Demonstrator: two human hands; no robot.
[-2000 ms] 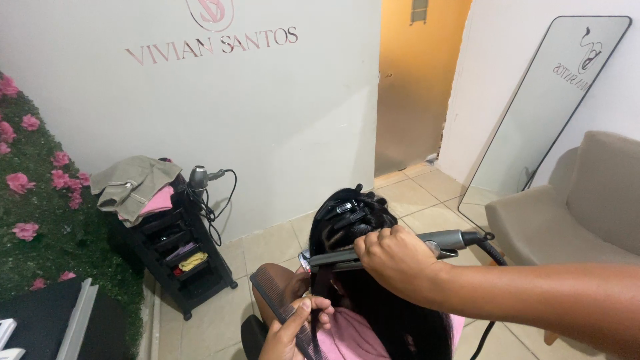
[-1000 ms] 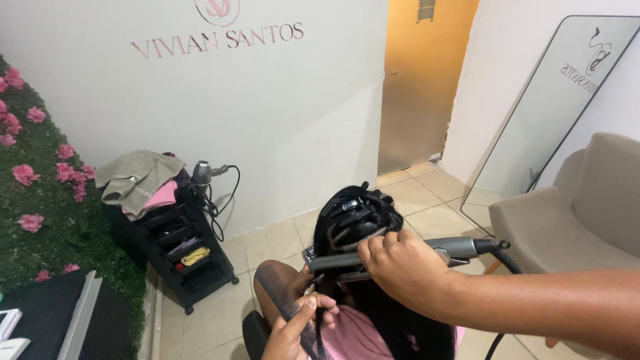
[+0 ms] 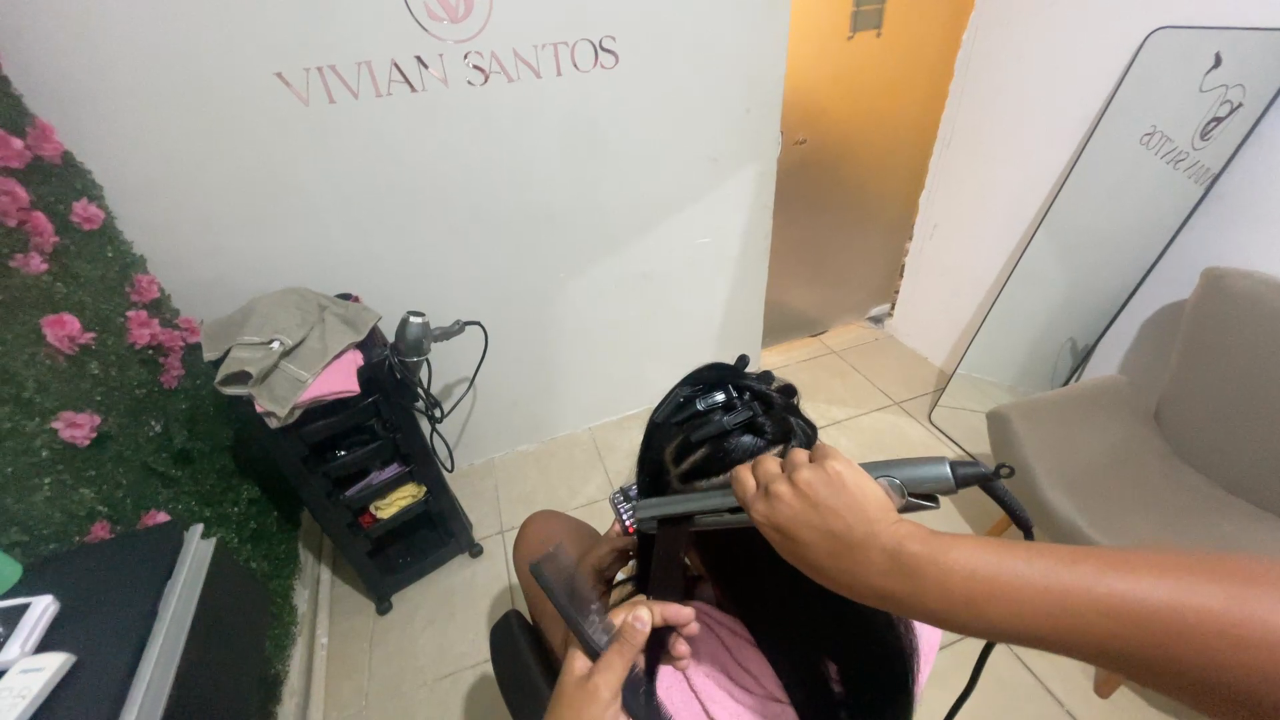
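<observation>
A seated person's long black hair (image 3: pixel 800 600) hangs over a pink towel (image 3: pixel 725 665), with the top pinned up by black clips (image 3: pixel 715 400). My right hand (image 3: pixel 825 505) grips a grey hair straightener (image 3: pixel 700 507) held level across the back of the head; a flat strand runs down from its plates. Below and to the left, my left hand (image 3: pixel 625 655) holds a dark comb (image 3: pixel 575 600), its fingers close to the lower part of that strand. Whether they pinch the strand is unclear. The seated person holds a phone (image 3: pixel 625 508), partly hidden by the head and straightener.
A black trolley (image 3: pixel 400 545) stands at the left, bearing clothing (image 3: pixel 290 345) and a hair dryer (image 3: pixel 412 338). A beige armchair (image 3: pixel 1130 430) and leaning mirror (image 3: pixel 1090 230) are at the right. The straightener's cord (image 3: pixel 1010 510) hangs beside the armchair. A dark table (image 3: pixel 90 600) occupies the lower left.
The straightener in my right hand has tilted and shifted slightly against the hair. My left hand still holds the comb beneath it.
</observation>
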